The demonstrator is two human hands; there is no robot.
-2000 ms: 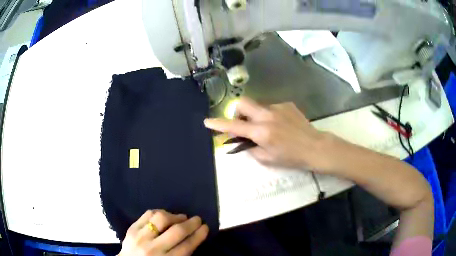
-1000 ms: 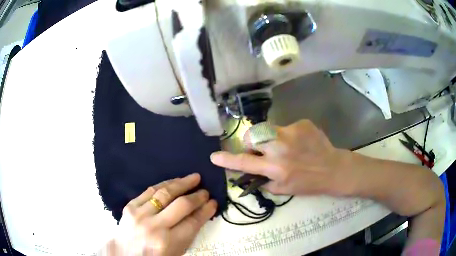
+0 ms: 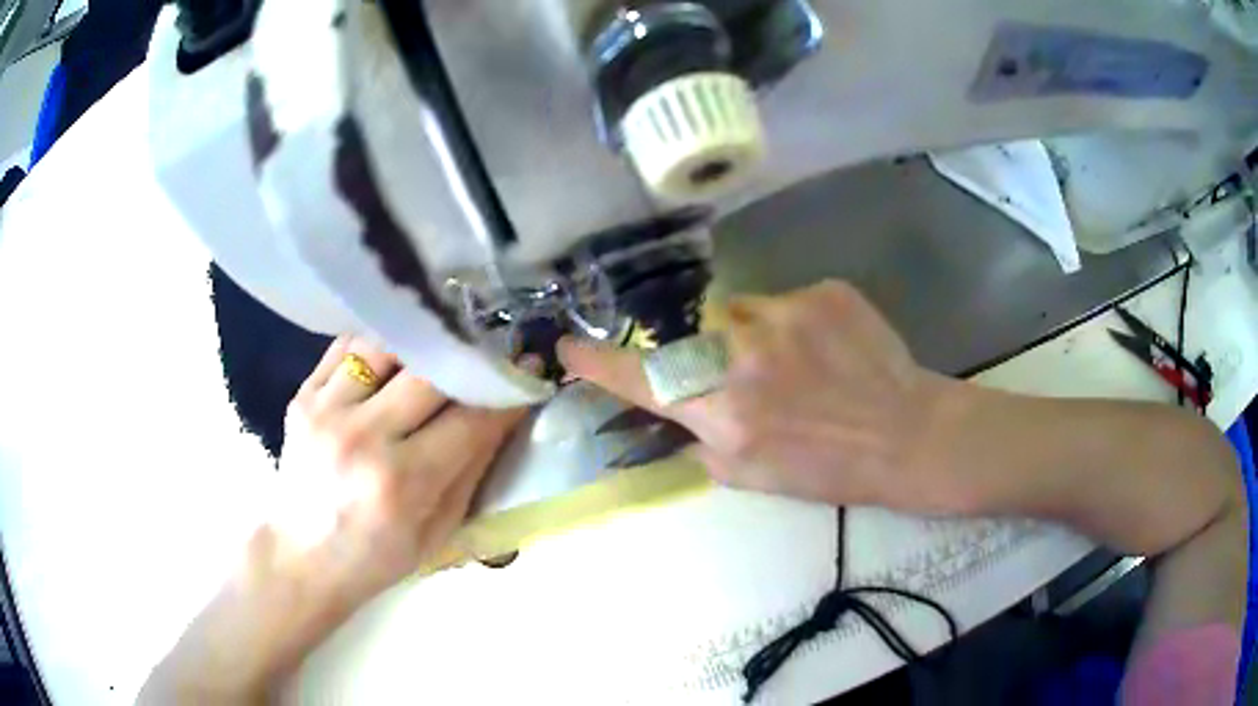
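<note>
The dark fabric panel (image 3: 262,352) lies on the white table, mostly hidden under the machine head (image 3: 331,166); its frayed left edge shows. My left hand (image 3: 393,448), with a gold ring, is on the panel at its near edge, fingers partly hidden by the head; whether it grips or presses cannot be told. My right hand (image 3: 814,400) is beside the needle area, index finger pointing left under the head. Dark-bladed thread snips (image 3: 646,439) stick out from under its palm. The presser foot and needle are hard to make out.
A cream knob (image 3: 694,135) is on the machine head. Yellow tape (image 3: 580,513) runs along the bed edge. Black cord (image 3: 835,607) lies looped at the front over printed ruler marks. Red-handled snips (image 3: 1166,361) lie at the right. A white cloth (image 3: 1021,200) is behind the bed.
The view has moved closer to the machine head. The panel has shifted away under the head and its yellow sticker is hidden. My left hand has moved forward with it. Yellow tape now shows.
</note>
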